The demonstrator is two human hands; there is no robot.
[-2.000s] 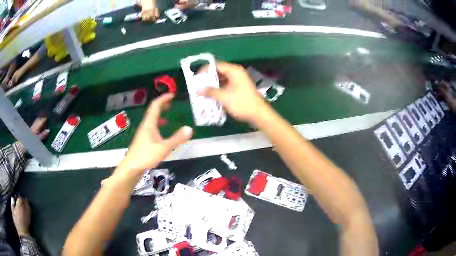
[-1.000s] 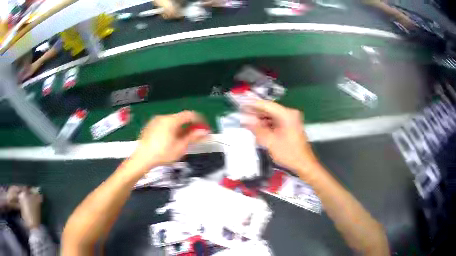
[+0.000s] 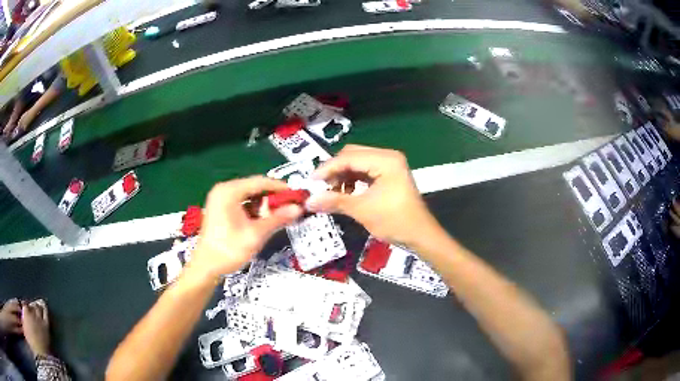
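Note:
My left hand (image 3: 242, 223) holds a red part (image 3: 285, 199) between thumb and fingers, just above the belt edge rail. My right hand (image 3: 373, 190) has its fingertips at the right end of that red part, touching a small pale piece too hidden to name. A white housing (image 3: 316, 239) hangs or lies just below the fingertips; its upper end is hidden by my hands, so I cannot tell if it is held. Below is a pile of pale housings (image 3: 287, 305) with red bits. A part-assembled housing (image 3: 403, 266) with a red end lies right of the pile.
A green conveyor belt (image 3: 216, 119) with a white edge rail (image 3: 477, 167) runs across, carrying several housings. Rows of white housings (image 3: 596, 190) lie on a dark surface at right. Another person's hands (image 3: 33, 324) are at lower left. A pale shelf post (image 3: 37, 197) stands at left.
My hands have come together from apart at the red part. The housings on the belt have shifted left in view. Another housing and a red piece now show by my left hand.

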